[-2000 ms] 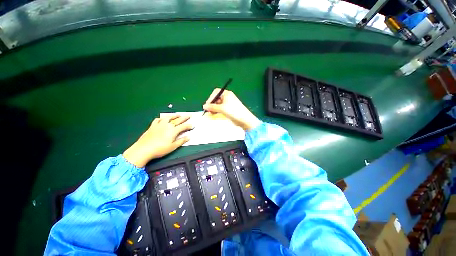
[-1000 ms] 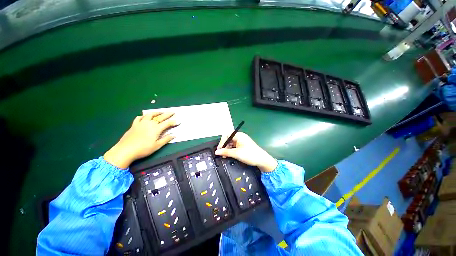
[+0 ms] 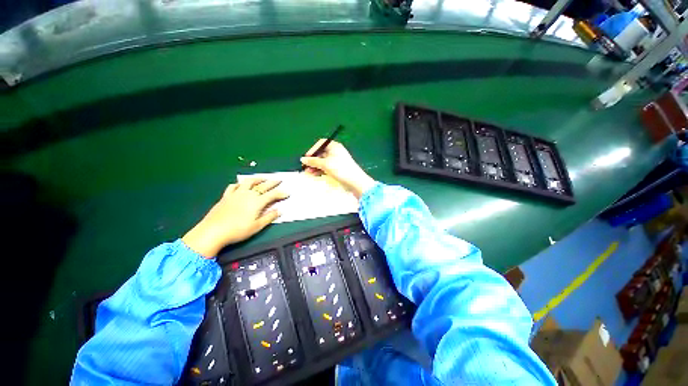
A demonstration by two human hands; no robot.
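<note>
My left hand (image 3: 240, 214) lies flat, fingers apart, on the left part of a white sheet (image 3: 313, 202). My right hand (image 3: 326, 164) holds a slim black pen-like tool (image 3: 333, 136), its lower end at the sheet's upper edge. Any small piece at the tip is too small to tell. Below the sheet, nearest my body, is a black foam tray (image 3: 293, 280) with dark flat housings (image 3: 325, 292) in its pockets, marked with white, orange and red spots. My sleeves cover parts of the tray.
A second black tray (image 3: 483, 178) with five pockets lies to the upper right on the green bench (image 3: 188, 121). Small white bits lie above the sheet. Cardboard boxes (image 3: 579, 353) and a yellow floor line (image 3: 577, 280) are at the lower right. A metal edge runs along the back.
My right hand with the tool has moved from the near tray's top edge up and left to the sheet. My left hand stays on the sheet. The camera view has shifted slightly.
</note>
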